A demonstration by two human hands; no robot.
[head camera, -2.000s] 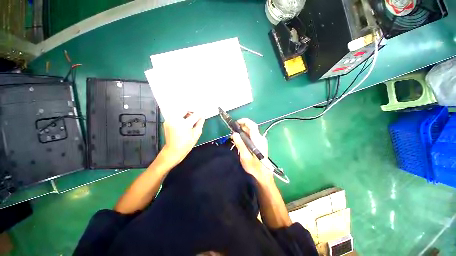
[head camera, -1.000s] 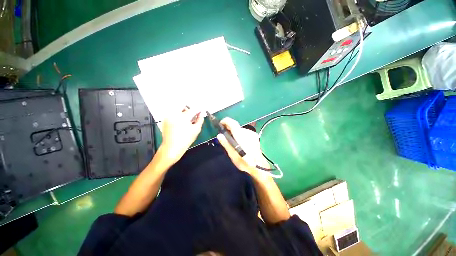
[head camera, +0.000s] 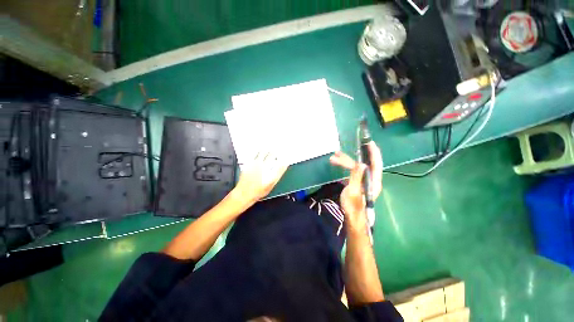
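Note:
White solar panels point(head camera: 286, 122), seemingly two overlapping and face down, lie on the green bench. My left hand point(head camera: 261, 175) rests flat on their near edge, fingers slightly spread; whether it grips anything is hidden. My right hand point(head camera: 362, 179) holds the soldering iron point(head camera: 367, 154) upright, right of the panels, its tip pointing away from me towards the iron stand point(head camera: 382, 94) with its yellow sponge point(head camera: 393, 111). A black plastic housing point(head camera: 196, 170) lies left of the panels, its right edge against or under them. More black housings point(head camera: 101, 163) are stacked further left.
The black soldering station point(head camera: 444, 69) with red digits stands at the back right, beside a clear round jar point(head camera: 382, 39) and a fume fan point(head camera: 519, 31). A pale cable hangs over the bench edge. A green stool point(head camera: 542, 148), blue crate point(head camera: 554, 217) and cardboard point(head camera: 434, 305) are on the floor.
My right hand has moved right, away from the panels, with the iron turned more upright. My left hand has flattened onto the panels. The red wire by its fingers no longer shows. The whole view has shifted.

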